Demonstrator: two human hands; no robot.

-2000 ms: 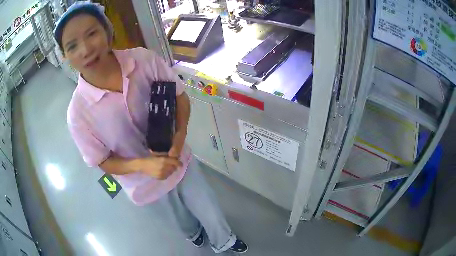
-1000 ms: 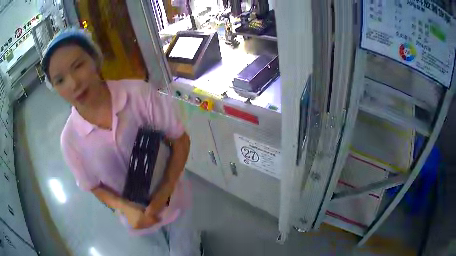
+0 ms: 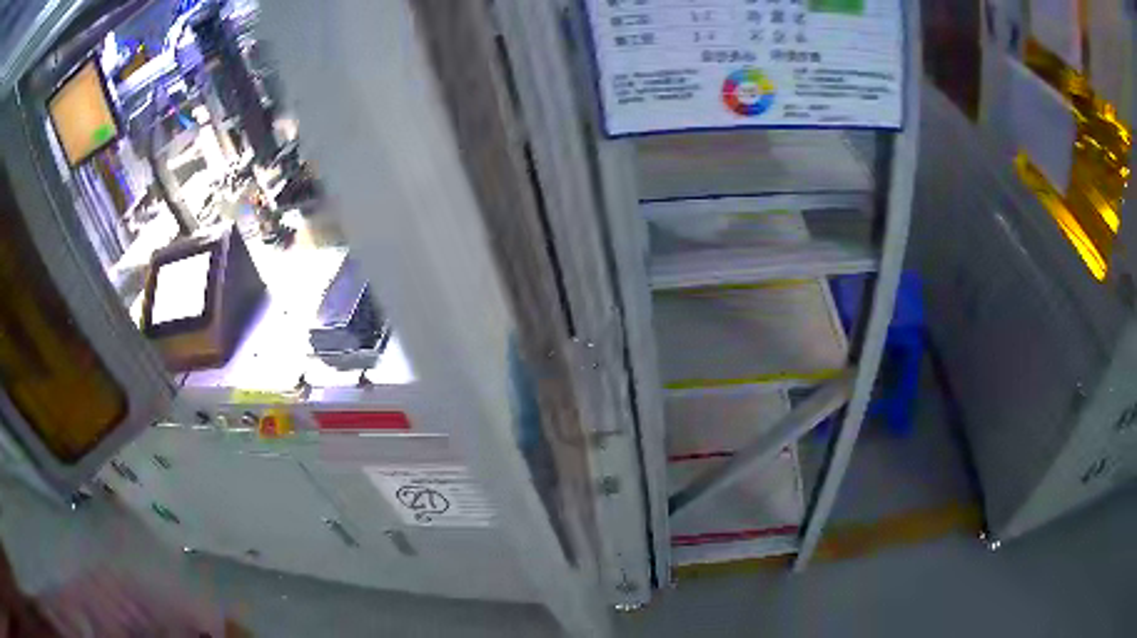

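Neither of my hands is in view. Nearest in front of me is a white machine (image 3: pixel 299 499) with its lit inside showing. A grey tilted touchscreen (image 3: pixel 183 290) stands on its bright deck at the left. A dark tray stack (image 3: pixel 349 322) lies on the deck right of the touchscreen, partly cut off by the blurred white door frame (image 3: pixel 424 249). A yellow-ringed button (image 3: pixel 273 424) and a red label (image 3: pixel 363 420) sit on the front edge.
A metal ladder or step frame (image 3: pixel 761 268) with a printed sign (image 3: pixel 751 75) stands right of the door. A blue stool-like object (image 3: pixel 900 361) is behind it. Another grey cabinet (image 3: pixel 1035 287) is at the right. A blurred pinkish patch (image 3: pixel 125 611) shows at the lower left.
The view has swung to the right. The person in pink holding black trays has left the picture, apart from perhaps a blurred patch. The ladder and sign now stand nearer the middle.
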